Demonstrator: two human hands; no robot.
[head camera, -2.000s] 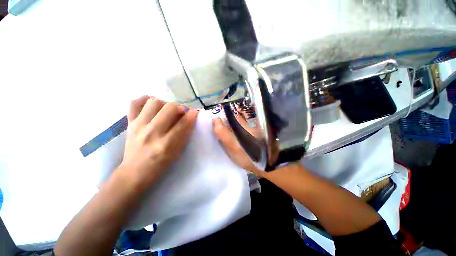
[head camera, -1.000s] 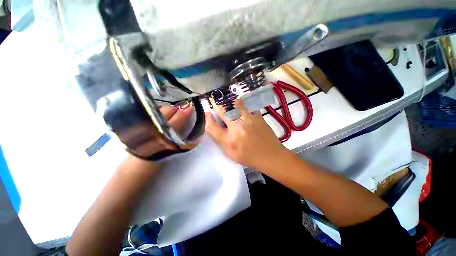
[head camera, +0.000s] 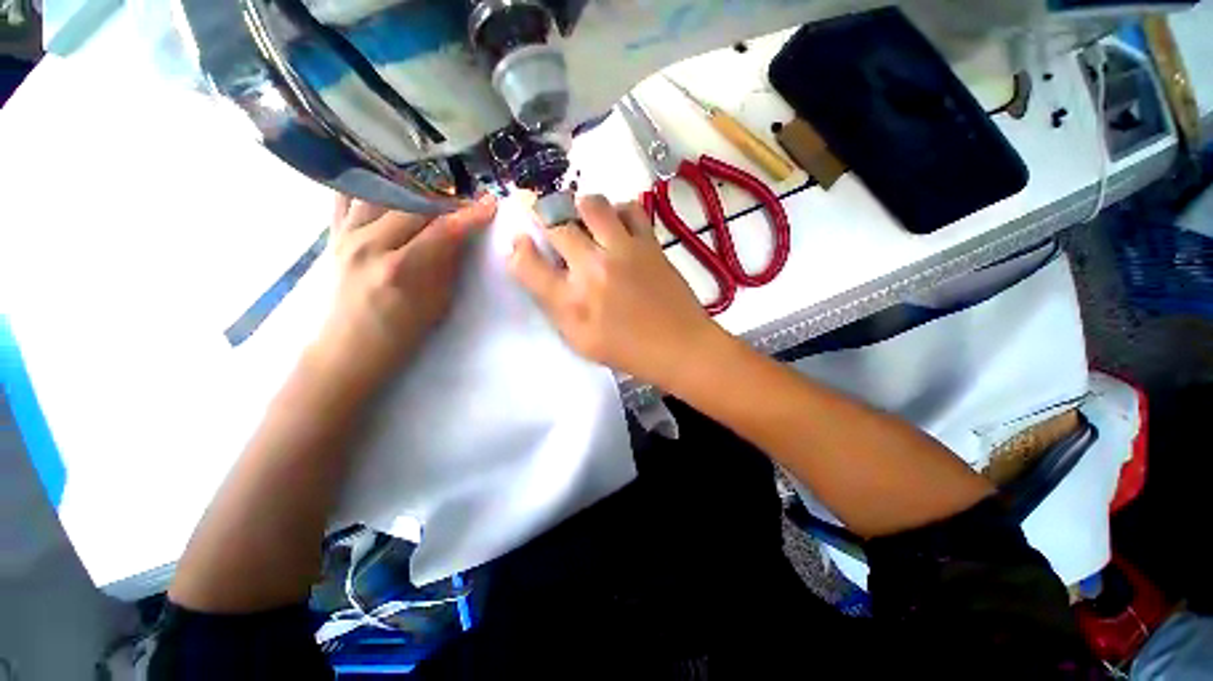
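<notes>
A white fabric panel (head camera: 492, 426) lies under both hands and hangs over the table's front edge. Its upper end is at the needle area of the sewing machine (head camera: 399, 67). My left hand (head camera: 399, 273) lies on the panel's left side, fingertips close to the presser foot, pressing and holding the fabric. My right hand (head camera: 605, 279) is just right of the needle area, fingers bent at the fabric edge beside a small metal part. The exact fingertip contact is partly hidden. A narrow dark blue strip (head camera: 277, 289) sticks out left of my left hand.
Red-handled scissors (head camera: 725, 233) lie right of my right hand. Beyond are a wooden-handled tool (head camera: 752, 144) and a black smartphone (head camera: 898, 120). Below the table's ruler-marked edge (head camera: 865, 294) are white cut pieces (head camera: 964, 349). A blue basket (head camera: 386, 649) with white cord is below left.
The view has shifted, so the machine head sits higher and both hands and the scissors show more fully. My right hand's fingers stay bent at the fabric edge near the needle.
</notes>
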